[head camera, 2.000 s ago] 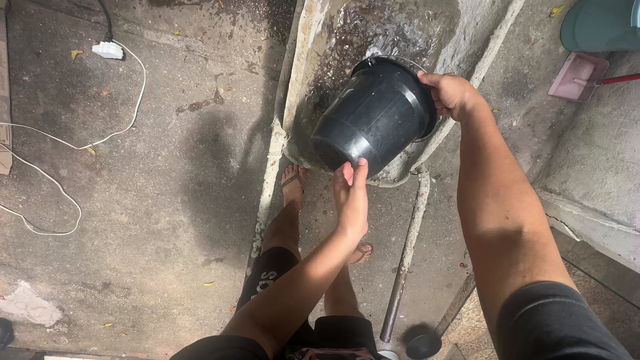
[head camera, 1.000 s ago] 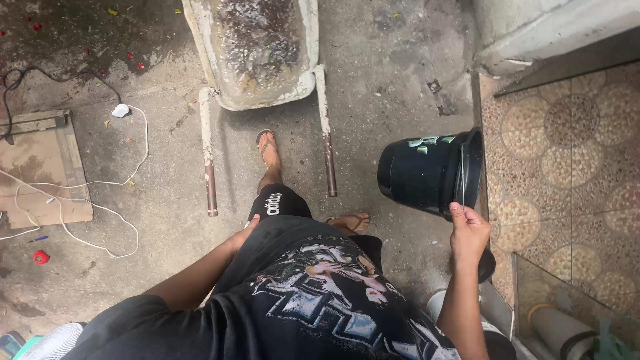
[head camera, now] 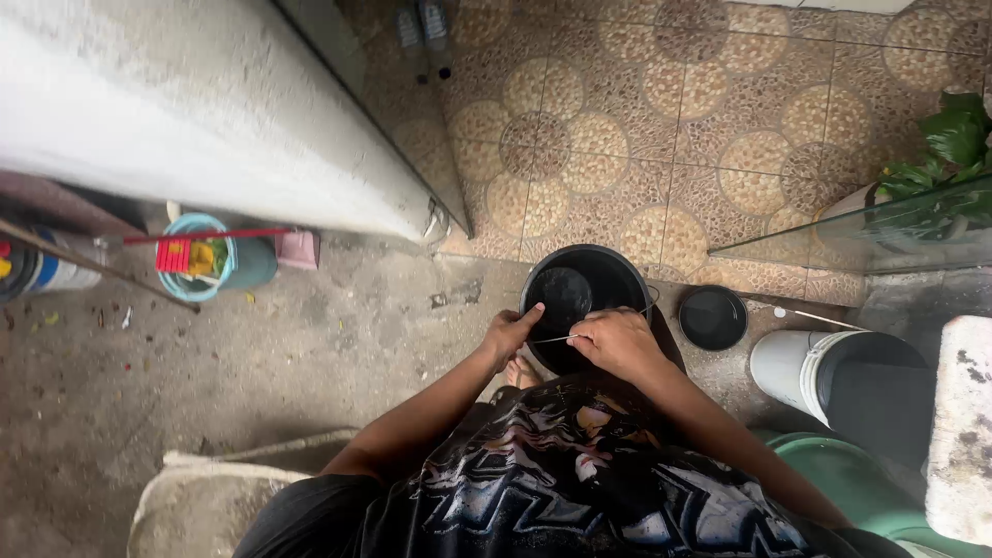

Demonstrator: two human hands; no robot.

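A black plastic bucket (head camera: 601, 291) hangs in front of my body, its mouth facing up and its inside dark. My right hand (head camera: 616, 337) is closed around the thin wire handle (head camera: 554, 339), over the bucket's opening. At the bucket's left rim is my left hand (head camera: 511, 333), its thumb over the edge and its other fingers partly hidden, so its hold on the rim is not fully shown. One sandaled foot shows just below the bucket.
A pebble-patterned tile step (head camera: 589, 155) lies ahead, with a glass panel (head camera: 876, 221) at right. Beside me stand a small black basin (head camera: 713, 318), a white bucket (head camera: 787, 368) and a green tub (head camera: 845, 480). Left are a wall (head camera: 232, 116), a teal bin (head camera: 256, 260) and a wheelbarrow (head camera: 209, 496).
The bucket was tipped over the wheelbarrow, then carried by its handle in my right hand; now it is upright before me. My left hand has come from my side to its rim. The view has turned right.
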